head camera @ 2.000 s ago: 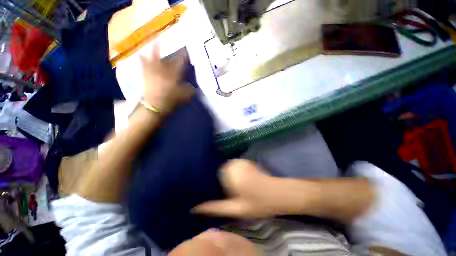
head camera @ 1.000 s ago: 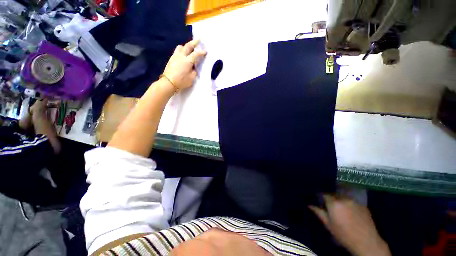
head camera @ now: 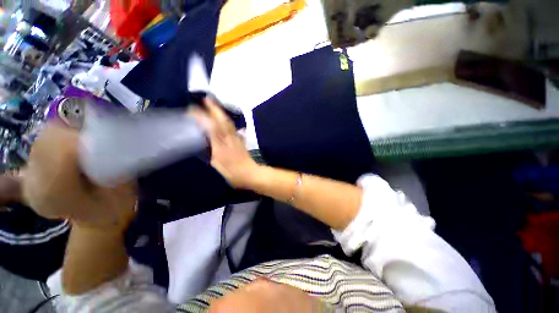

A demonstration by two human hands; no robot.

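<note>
A large navy panel lies from beside the machine head down over the table's front edge. A yellow-green mark shows at its top right corner. My left hand, blurred, is raised at the left and holds a pale white-lilac piece. My right hand reaches across to the piece's right end. Its fingers touch there, beside a small dark piece; blur hides whether they grip. More navy cloth hangs below. Another white-faced piece hangs over my lap. The needle is not clear.
Navy pieces are stacked at the left, next to an orange-yellow strip. A dark phone lies right of the machine. The green-marked table edge crosses the right side. A purple device and part of a person's dark clothing are at the far left.
My left hand has come back from the table and now holds a pale piece in the air. My right hand has moved from the lap up and across to the left. The view has shifted.
</note>
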